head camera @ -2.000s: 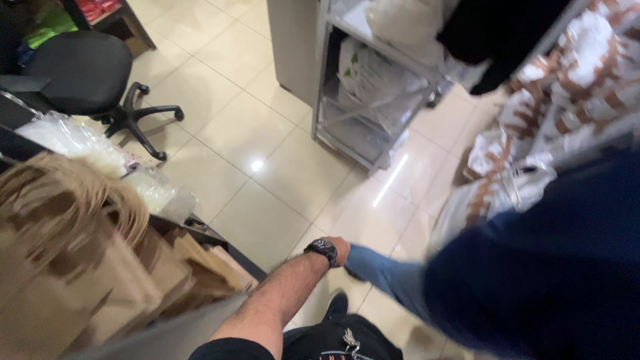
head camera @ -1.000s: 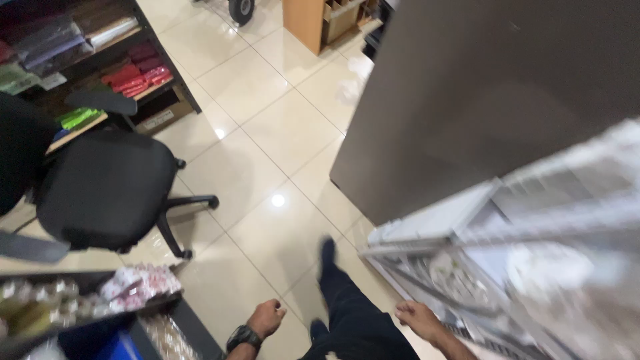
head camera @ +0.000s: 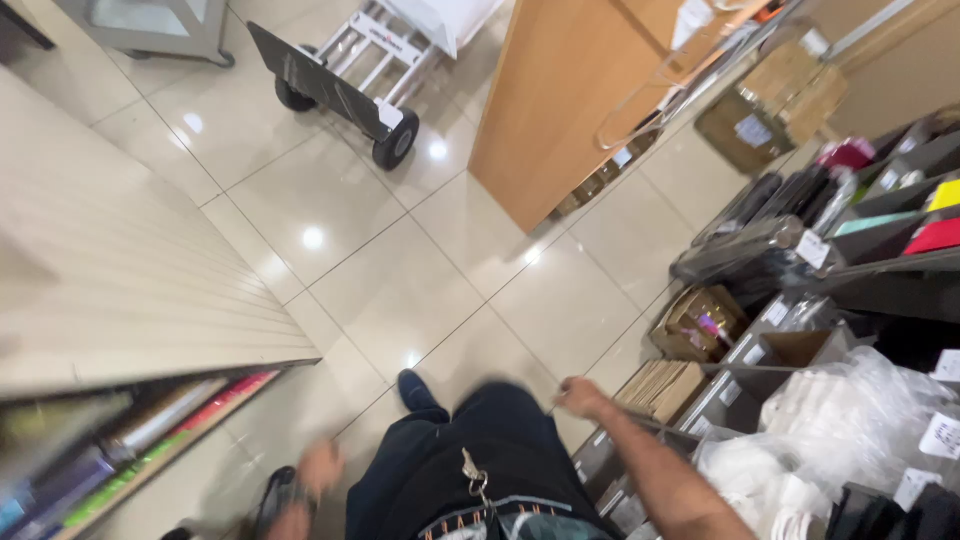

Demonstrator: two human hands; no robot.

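Low at the left, my left hand [head camera: 321, 466] is blurred, with a dark wristwatch [head camera: 277, 495] at its wrist; nothing shows in it, but its fingers are unclear. My right hand [head camera: 581, 397] hangs in front of my right leg's side, its fingers curled, near folded brown cardboard [head camera: 660, 390] in a shelf bin. It does not visibly hold anything. Between the hands are my dark trousers, one blue shoe [head camera: 415, 390] on the tiled floor, and a bunch of keys [head camera: 474, 472] hanging at my waist.
A hand truck [head camera: 330, 82] stands ahead, beside a wooden cabinet panel [head camera: 562, 97]. Shelving with bins and plastic-wrapped white goods [head camera: 847, 405] runs along the right. A pale panel [head camera: 135, 255] and a shelf of coloured packs [head camera: 157, 450] are at the left. Cardboard boxes [head camera: 750, 135] lie farther back.
The view has moved along the floor, away from the office chair seen before. Two seconds ago one hand met another person's blue-sleeved arm; that person is no longer in view.
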